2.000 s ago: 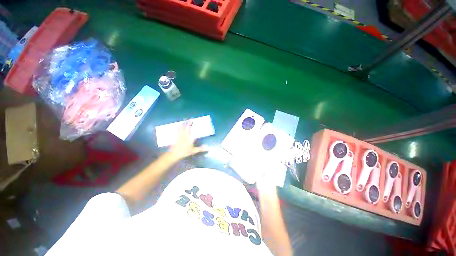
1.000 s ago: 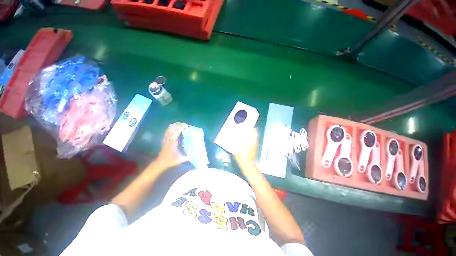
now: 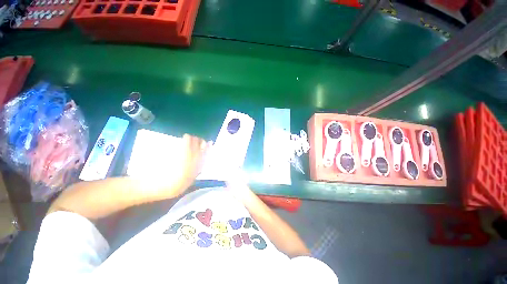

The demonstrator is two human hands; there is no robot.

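Observation:
A white inner tray (image 3: 230, 147) with a dark round head showing lies in front of me. My left hand (image 3: 192, 158) is at its left edge, fingers together; its grip cannot be made out. My right hand (image 3: 236, 183) is at the near end of the tray, washed out by glare, its fingers unclear. A white sheet or box (image 3: 153, 151) lies left of the tray, partly behind my left forearm. A light blue and white retail box (image 3: 105, 148) lies further left. A pale flat strip or box (image 3: 277, 145) lies right of the tray.
White coiled cables (image 3: 299, 143) lie beside a salmon-red device tray (image 3: 378, 178) at right. Red crates (image 3: 482, 161) stand far right. A solvent bottle (image 3: 139, 111) and a poly bag (image 3: 47, 138) are at left. A red tray (image 3: 139, 30) is at the back. A metal post crosses behind.
The view has shifted right. My left hand has moved from the pale blue-white box to the inner tray's edge. A broad white surface now shows by my left forearm. My right hand has moved to the tray's near end.

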